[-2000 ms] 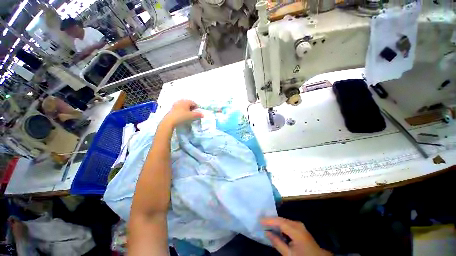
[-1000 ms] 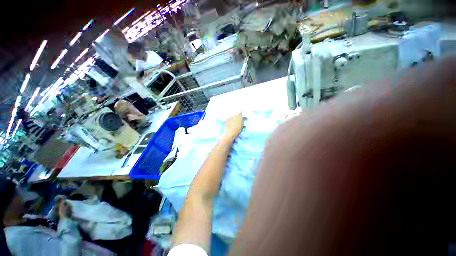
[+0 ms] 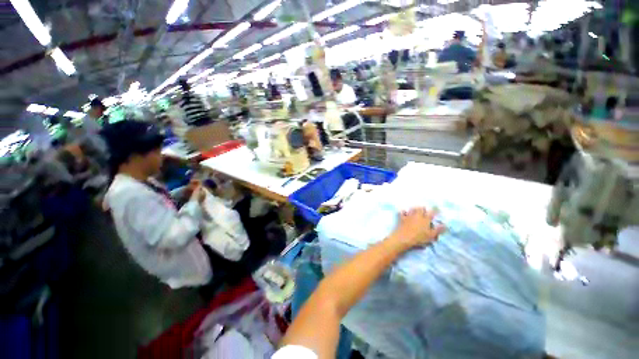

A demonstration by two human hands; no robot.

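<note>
The pale blue cloth (image 3: 462, 280), wrong side up, lies spread and wrinkled over the white table (image 3: 448, 177) and hangs past its near edge. My left hand (image 3: 419, 228) rests on top of it near its upper left part, palm down, fingers slightly apart. Whether it pinches the cloth cannot be told. My right hand is not in view. The sewing machine (image 3: 595, 200) shows blurred at the right, to the right of the cloth; its needle area is not clear.
The blue basket (image 3: 319, 193) with pale pieces stands left of the cloth. A person (image 3: 154, 224) in white with a dark cap sits at the left, holding white cloth (image 3: 224, 228). Red and white cloth (image 3: 217, 322) lies low in front. Brown cloth pieces (image 3: 522, 123) are piled behind.
The view has swung left, bringing the seated person in and the machine to the right edge. The large blurred shape at the right is gone. My right hand, seen earlier at the cloth's lower edge, is out of view.
</note>
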